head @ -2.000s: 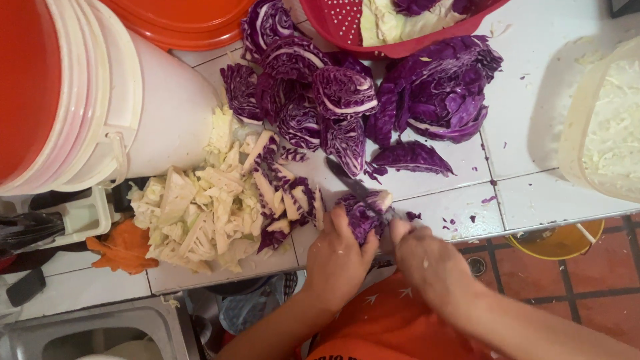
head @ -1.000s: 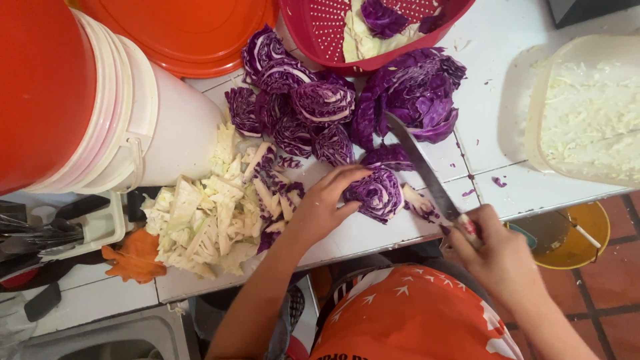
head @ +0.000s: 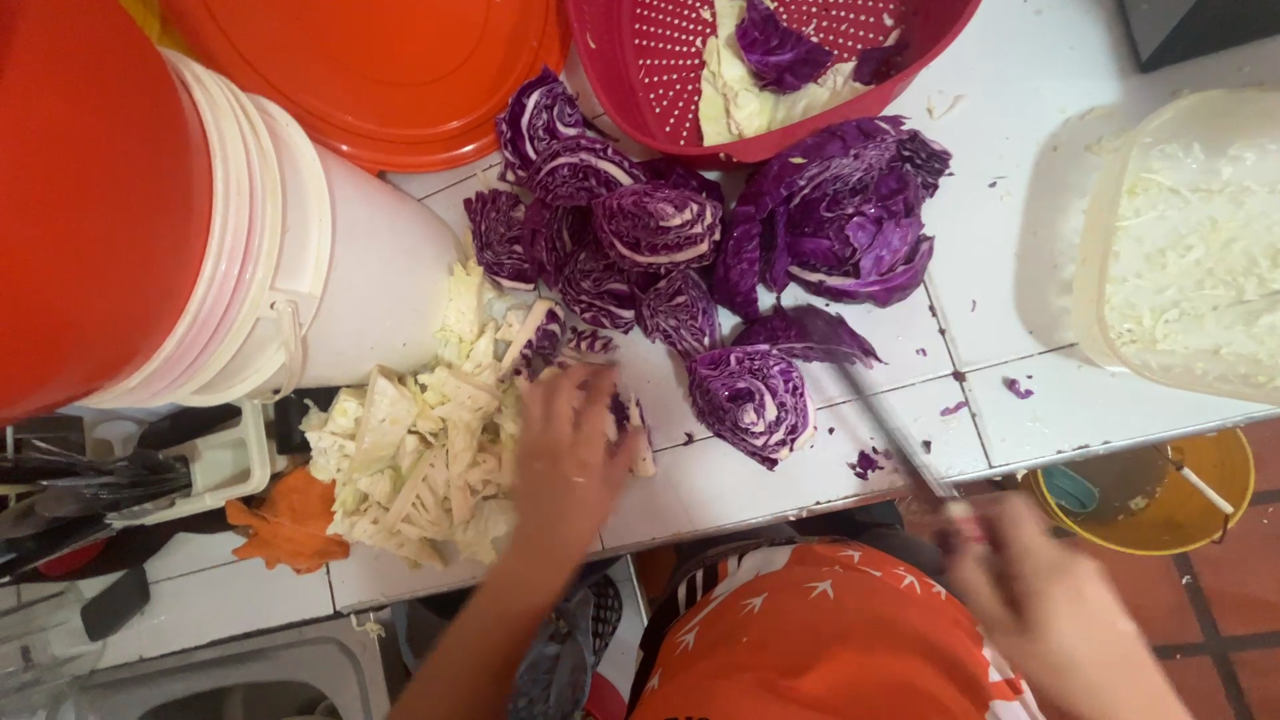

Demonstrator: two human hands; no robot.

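My right hand (head: 1020, 570) grips a kitchen knife (head: 897, 432) by its handle, the blade pointing up and left over the tiled counter. My left hand (head: 570, 440) lies over the right side of the pile of white cabbage cores and pieces (head: 430, 470), touching purple scraps; whether it holds one is not clear. Between the hands sits a cut purple cabbage wedge (head: 755, 405), with a loose purple leaf (head: 808, 334) just above it. Behind are several purple cabbage wedges (head: 655, 225) and a larger purple cabbage piece (head: 850, 215).
A red colander (head: 740, 152) holds cabbage leaves at the back. On the left stand a white bucket (head: 380, 250) and an orange lid (head: 400, 80). A plastic container of shredded cabbage (head: 1100, 270) is at right. Below the counter edge are a yellow bucket (head: 1240, 480) and a metal sink (head: 240, 665).
My left hand has left the purple wedge and moved left to the pile of pieces. The knife, still in my right hand, was cutting near the wedge two seconds ago and is now right of it.
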